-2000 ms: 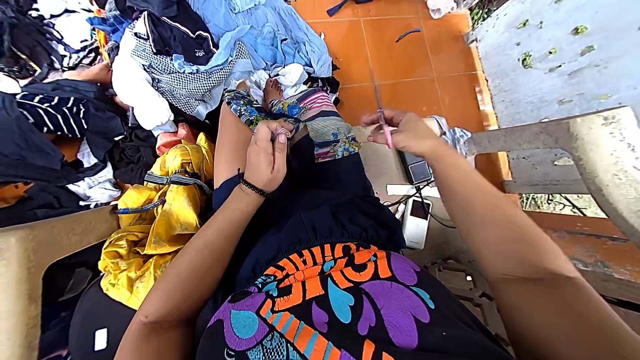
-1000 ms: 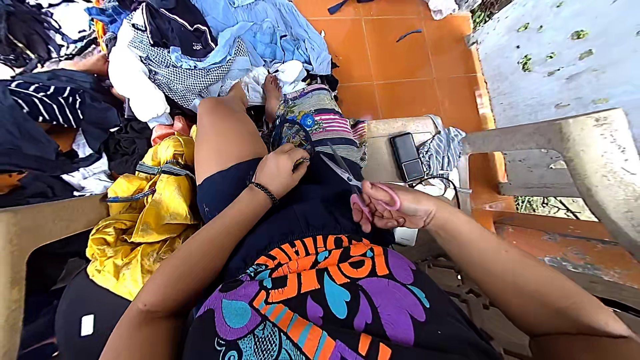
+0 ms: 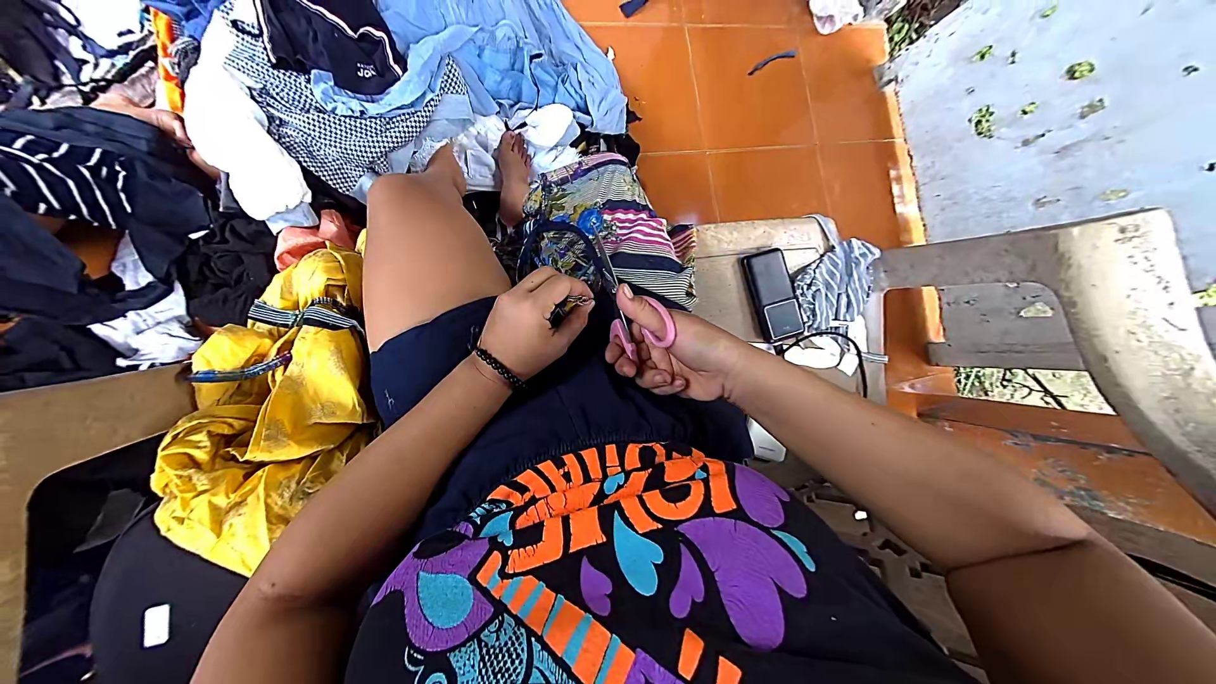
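My right hand (image 3: 679, 351) holds scissors (image 3: 657, 328) by their pink handles, with the blades pointing up and away over my lap. Close beside it, my left hand (image 3: 537, 323) is closed on a small piece of dark patterned fabric (image 3: 568, 309). A dark blue strip (image 3: 556, 230) loops just beyond both hands, near the blades; whether it joins the piece in my left hand I cannot tell. Patterned and striped fabric (image 3: 641, 233) lies over my leg beneath the blades.
Yellow cloth (image 3: 275, 408) lies at my left. Heaped clothes (image 3: 342, 104) cover the floor ahead and left, where another person's hand (image 3: 157, 119) shows. A chair (image 3: 727, 237) at right bears a black device (image 3: 772, 294) and a cable. A plastic chair's armrest (image 3: 1045, 252) stands near my right arm.
From two seconds ago, my right hand has come in from the right with the scissors, first down to my lap, then up beside my left hand. The dark strip now loops beyond the hands.
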